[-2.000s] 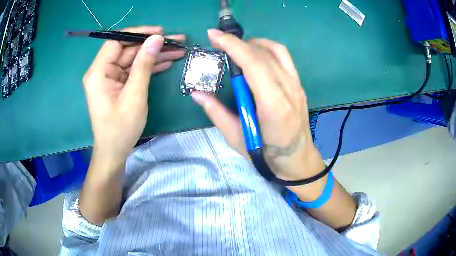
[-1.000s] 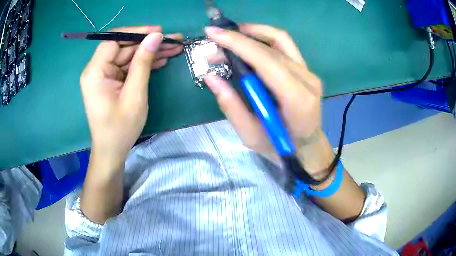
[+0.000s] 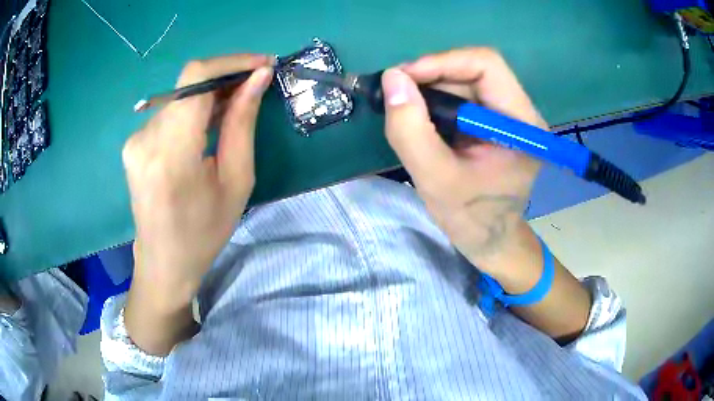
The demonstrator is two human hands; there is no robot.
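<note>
A watch mainboard module point(image 3: 319, 100), squarish and black with a silver-white centre, lies on the green mat point(image 3: 235, 23). My left hand point(image 3: 192, 157) holds dark tweezers point(image 3: 200, 88) between thumb and fingers, their front end at the module's upper left edge. My right hand point(image 3: 470, 149) holds the soldering iron point(image 3: 521, 141) by its black grip, blue handle slanting down right. The iron's metal tip reaches over the module's upper part, close to the tweezers' end; whether it touches the board I cannot tell.
Rows of black modules point(image 3: 27, 102) lie at the left edge. A bent strand of solder wire point(image 3: 117, 35) lies at the upper left. The blue soldering station point(image 3: 673, 6) is cut off at the upper right, with a black cable point(image 3: 658, 113). Another person's sleeve point(image 3: 47, 313) shows at lower left.
The iron has swung from upright to slanting, its tip now over the module. My right thumb has left the module, which has turned slightly. The tweezers' rear end has dropped.
</note>
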